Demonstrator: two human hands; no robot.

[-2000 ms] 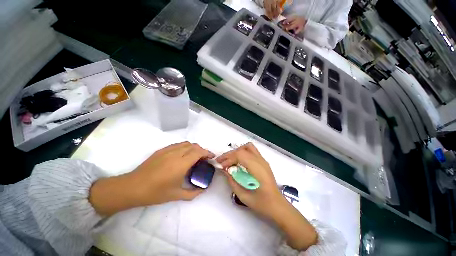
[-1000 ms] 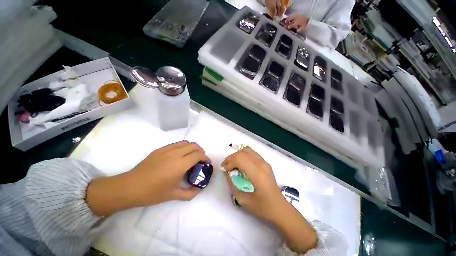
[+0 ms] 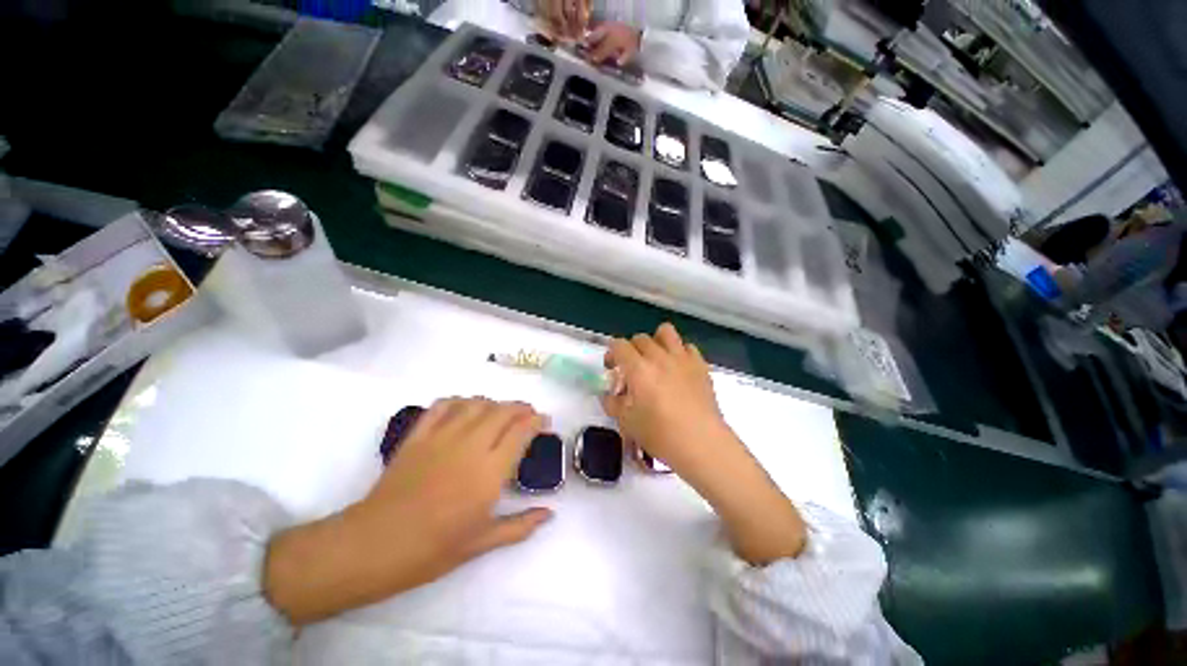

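Dark rounded-square watch bodies lie in a row on the white mat: one partly under my left hand, one by its fingertips, one to its right, and one partly hidden by my right hand. My left hand lies palm down, thumb apart from the watch body beside it. My right hand has its fingertips on the right end of the mint-green tool, low over the mat. The tool is blurred. Tiny gold bits show at its left end.
A tray of watch bodies stands on a stack beyond the mat. A pump bottle and a white box with an orange tape ring are at left. Another person's hands work behind the tray.
The view has turned right. My left hand no longer holds up a watch body and is now flat over the row. My right hand has moved forward with the green tool, uncovering watch bodies.
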